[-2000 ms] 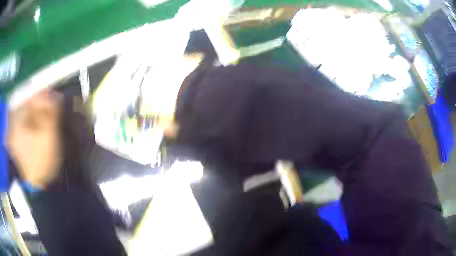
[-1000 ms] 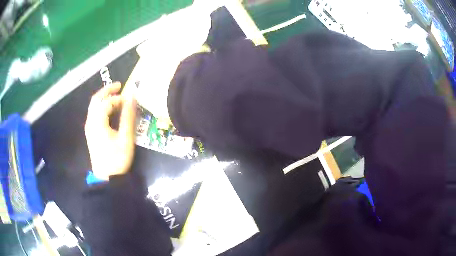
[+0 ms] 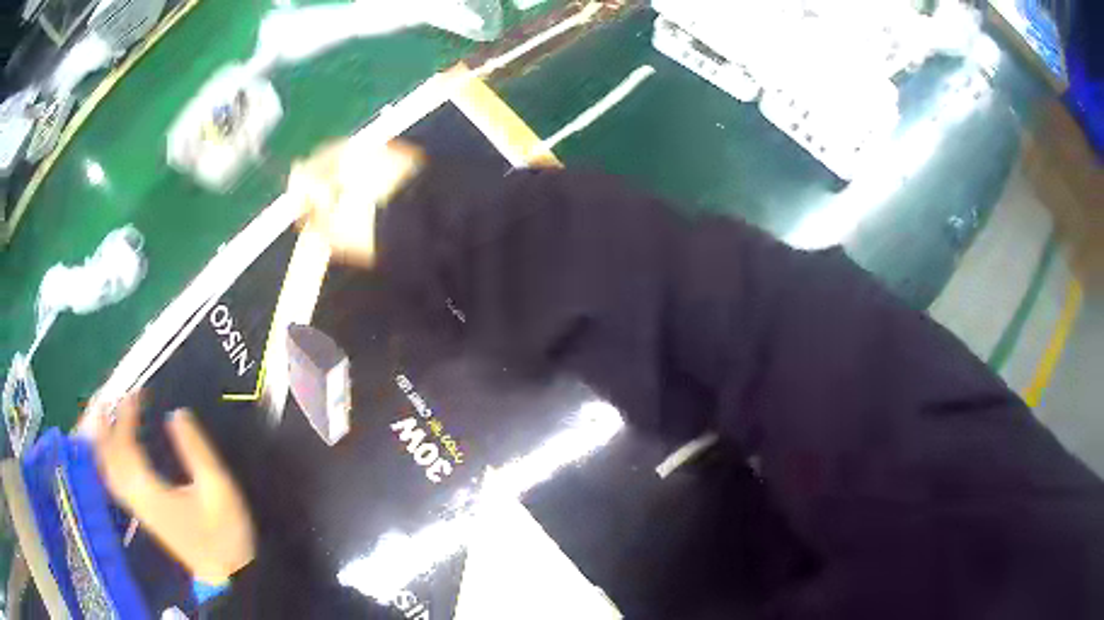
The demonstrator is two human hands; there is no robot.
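A white shell with small coloured parts inside [image 3: 226, 125] is on the green belt, blurred, with a white lead trailing from it. My right hand [image 3: 351, 200] is blurred at the belt's near edge, short of that shell; whether it holds anything is unclear. A pale, hollow, boat-shaped piece [image 3: 322, 383] lies on the glossy black printed mat [image 3: 375, 363]. My left hand [image 3: 176, 491] is at the lower left beside the blue bin [image 3: 75, 521], blurred, fingers apart, with nothing visible in it.
More white units with leads are on the belt [image 3: 133, 182], including one with a bagged cord [image 3: 97, 273] at left. White rounded covers with holes [image 3: 811, 109] are stacked at the upper right. My dark right sleeve crosses the middle and hides part of the mat.
The shell with the green board has gone from the mat, and a similar shell is now on the belt. My right hand has come into view. My left hand has moved down and left, to the bin.
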